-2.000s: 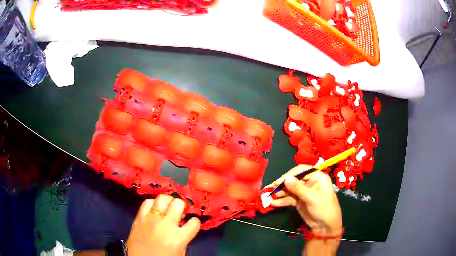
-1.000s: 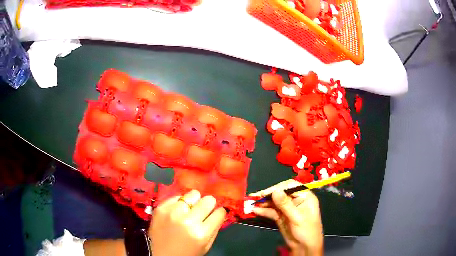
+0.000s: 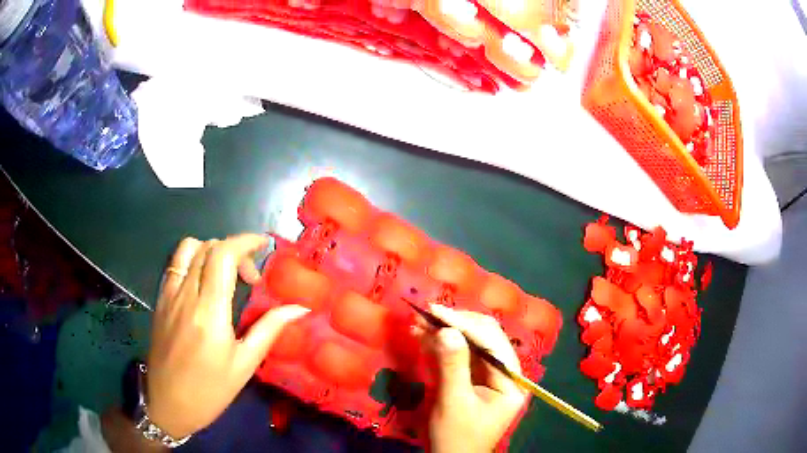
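Note:
The red moulded sheet (image 3: 358, 314) lies on the dark green tabletop, with rows of rounded pads and an open hole near its lower edge. My left hand (image 3: 208, 332) is at the sheet's left edge, fingers spread, thumb over the sheet; it holds nothing that I can see. My right hand (image 3: 473, 380) is over the sheet's lower right part and holds a thin yellow-handled tool (image 3: 562, 405) like a pen. The tool's dark pointed tip is over the middle of the sheet. Whether the tip touches the sheet cannot be told.
A pile of loose red and white pieces (image 3: 641, 314) lies at the right. An orange perforated basket (image 3: 659, 164) and a stack of red sheets (image 3: 354, 40) are on the white covering (image 3: 416, 111) at the far side. A bottle (image 3: 66, 88) and white scrap (image 3: 177, 133) are at upper left.
The view has shifted, showing more of the stack. My left hand has moved from the sheet's near edge to its left edge and opened. My right hand has moved the tool from the near right corner over the sheet.

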